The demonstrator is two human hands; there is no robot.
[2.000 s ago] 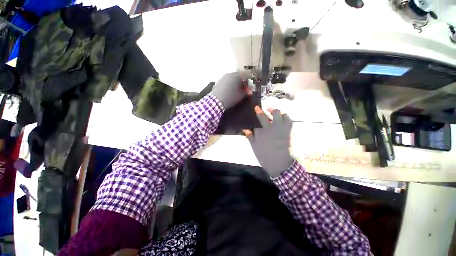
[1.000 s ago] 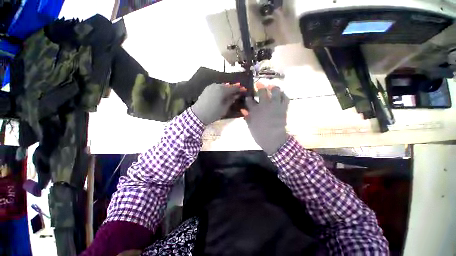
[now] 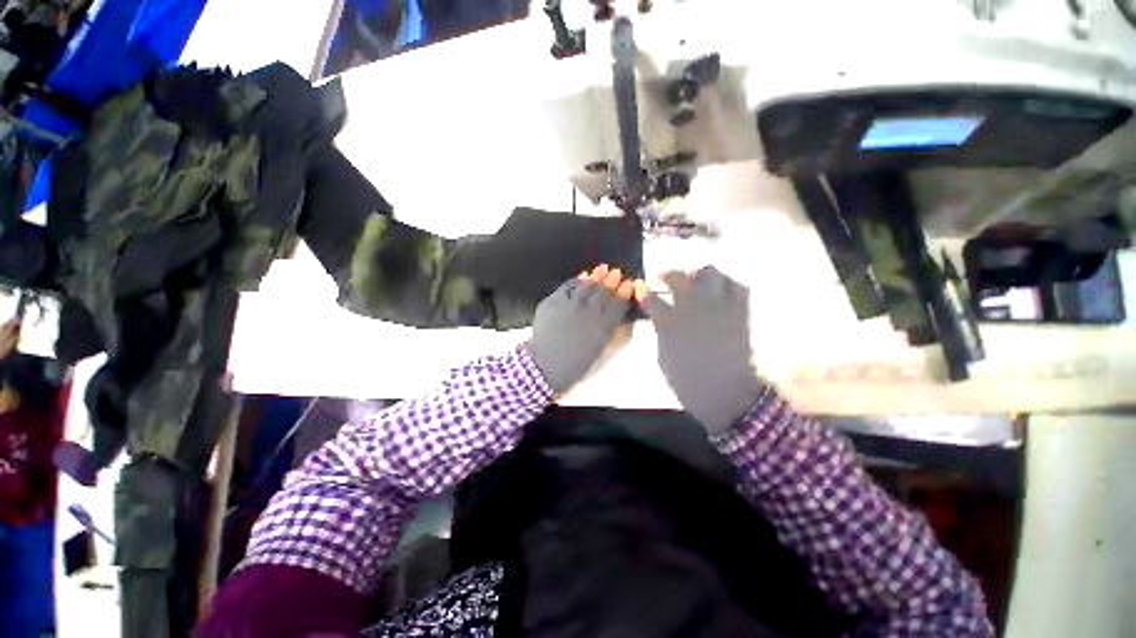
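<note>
A long camouflage panel (image 3: 417, 268) with black sections runs from the pile at left across the white table to the needle area. Its black end piece (image 3: 561, 243) lies beside the presser foot and needle (image 3: 635, 214). My left hand (image 3: 578, 327), in a grey fingerless glove, has its fingertips on the black cloth's near right edge. My right hand (image 3: 705, 334), gloved the same way, holds the same edge just right of it, thumb and fingertips close to my left fingers. The fingertips of both hands nearly touch. How much cloth lies under the fingers is hidden.
A pile of camouflage and black pieces (image 3: 162, 175) hangs over the left table edge. The machine's control panel (image 3: 947, 135) is at upper right, with narrow strips (image 3: 882, 262) below it and a dark tray (image 3: 1059, 289) beyond. A person in red (image 3: 28, 436) is at far left.
The black piece, earlier under my left hand, now lies more uncovered left of the needle. Both hands have drawn back from the needle toward the near edge of the cloth. The view has shifted slightly.
</note>
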